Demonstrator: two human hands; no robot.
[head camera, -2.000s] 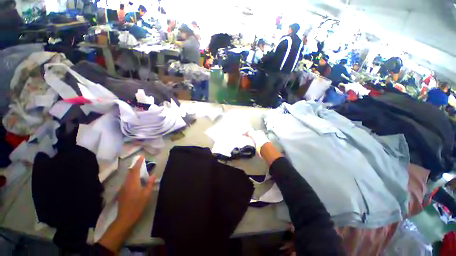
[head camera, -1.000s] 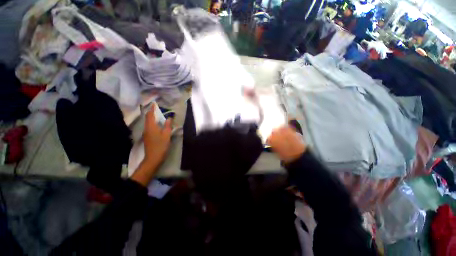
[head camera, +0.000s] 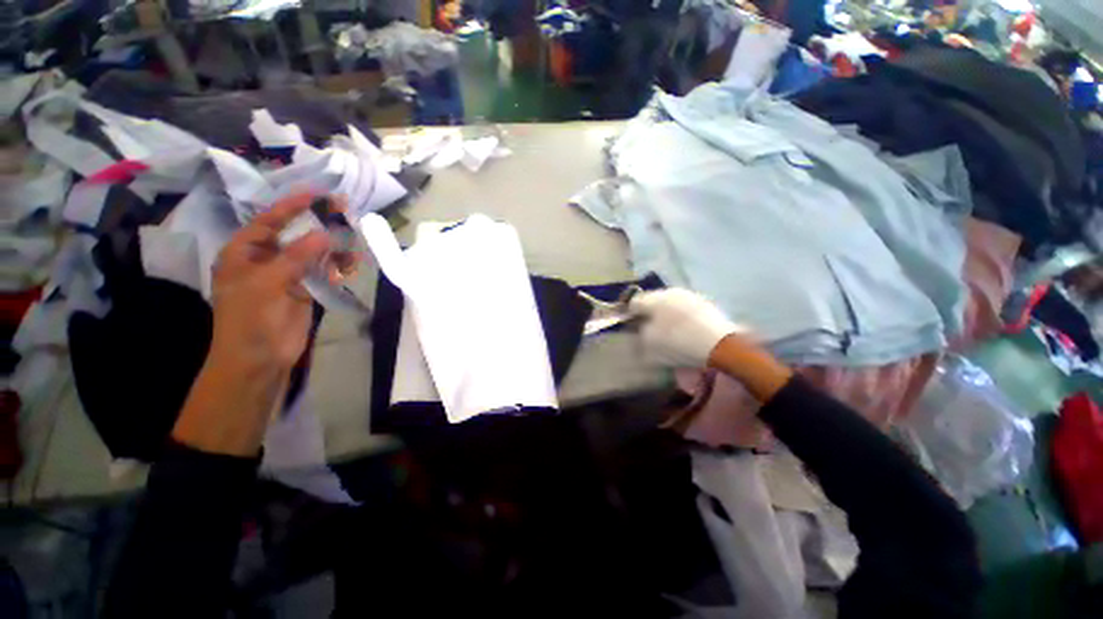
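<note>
A folded white panel (head camera: 478, 320) with thin dark edges lies on a black panel (head camera: 385, 345) at the table's front edge. A narrow white strip (head camera: 385, 246) reaches from its upper left side towards my left hand. My left hand (head camera: 272, 284), bare, is raised left of the panels, fingers bent and apart; a blurred pale piece shows by its fingertips, and its hold is unclear. My right hand (head camera: 687, 327), in a white glove, is right of the black panel. Its fingers are closed on a thin item (head camera: 613, 311), perhaps snips or a strip end.
Tangled white offcuts (head camera: 224, 194) and a black cloth pile (head camera: 139, 363) lie at left. Small white scraps (head camera: 466, 150) lie at the far side of the table (head camera: 538, 181). Light blue garments (head camera: 774, 230) are piled at right over dusty-pink cloth (head camera: 992, 260).
The white panel, lifted and blurred a second ago, now lies folded on the black one. My left hand has moved up and left. The view has shifted.
</note>
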